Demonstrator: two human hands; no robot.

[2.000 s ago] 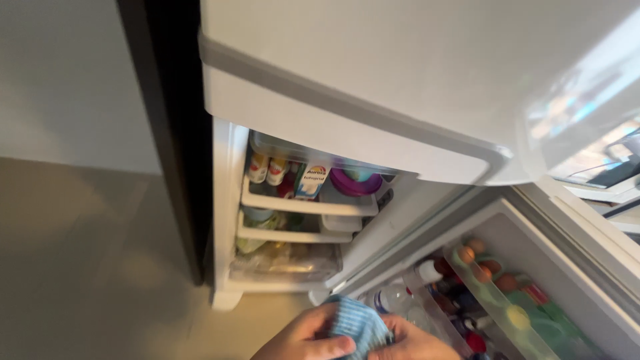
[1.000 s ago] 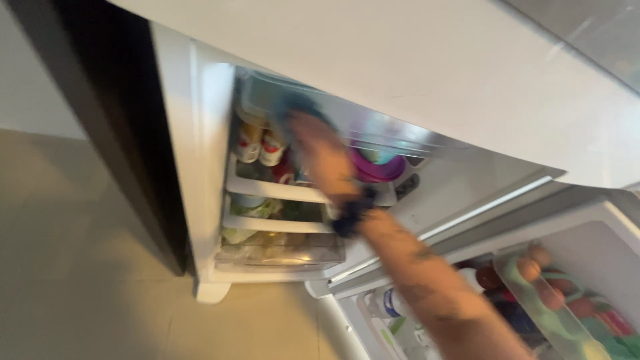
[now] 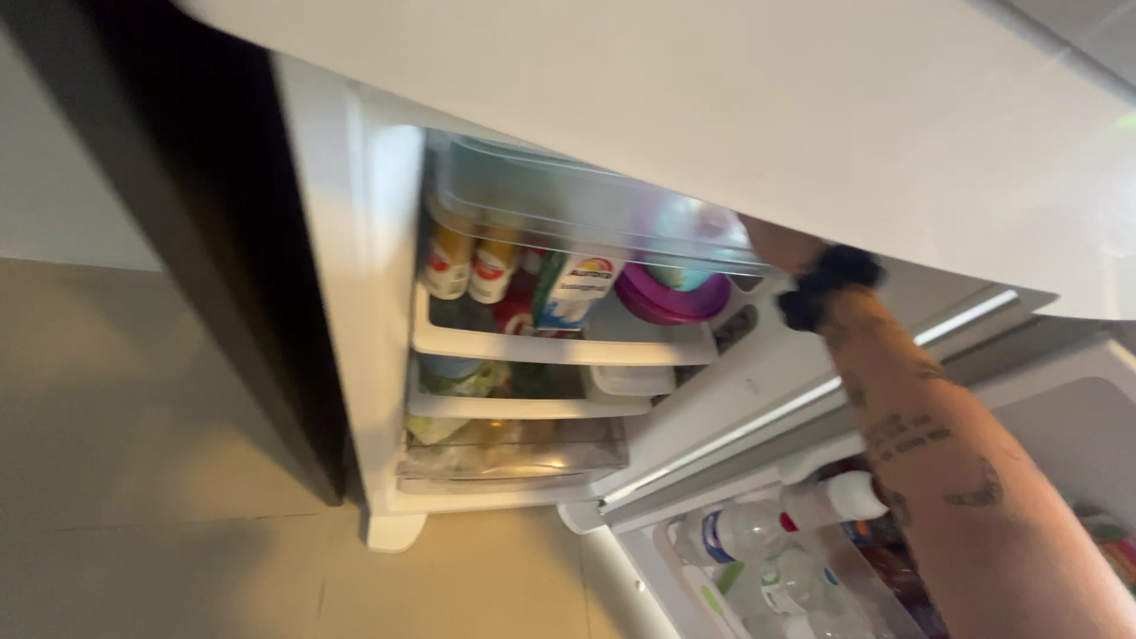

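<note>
My right hand (image 3: pixel 781 244) reaches into the upper part of an open refrigerator (image 3: pixel 377 337), a dark band around its wrist. The white panel above covers most of the hand, so its fingers and anything in them are hidden. Beside it is the clear upper shelf (image 3: pixel 568 213), with a pale bluish container lid at its left. Under this shelf stand two yellow-and-white cans or bottles (image 3: pixel 491 266), a printed carton (image 3: pixel 577 288) and a purple bowl (image 3: pixel 674 297). My left hand is out of view.
The open refrigerator door (image 3: pixel 1056 408) holds clear plastic bottles (image 3: pixel 741 532) and a white-capped bottle (image 3: pixel 856 495) at lower right. Lower down inside are a white shelf (image 3: pixel 532 408) and a clear drawer (image 3: pixel 515 461) with food. A dark panel (image 3: pixel 222 222) stands left.
Two seconds ago both hands held a blue cloth low in front of the refrigerator. The right hand then went inside at the upper left and has moved right along the shelf; the cloth no longer shows.
</note>
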